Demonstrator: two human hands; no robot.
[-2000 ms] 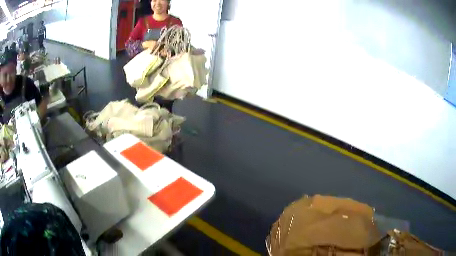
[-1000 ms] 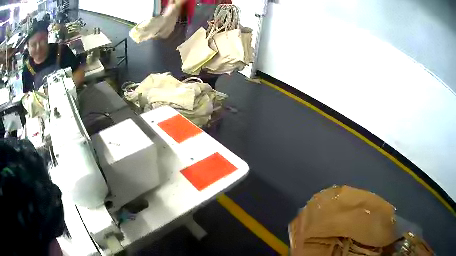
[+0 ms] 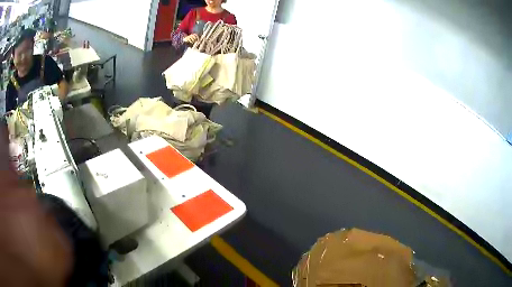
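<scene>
A large blurred skin-coloured shape, apparently my left hand, is very close to the camera at the left edge, with a dark sleeve beside it. Its fingers cannot be made out, nor whether it holds anything. My right hand is out of the picture. A rounded heap of brown pieces is at the bottom right, cut off by the lower edge. A white sewing machine and a white table with two orange-red rectangles are at the left.
A white box is on the table beside the machine. Behind it lies a pile of cream bags. A person in red holds cream bags with rope-like handles; another person is at the far left. A grey floor with yellow lines runs along a white wall.
The blurred skin-coloured shape has come in at the left, where only a dark patterned shape showed. The view has shifted back and forth. The person in red has swung a cream bag and now holds the bags together.
</scene>
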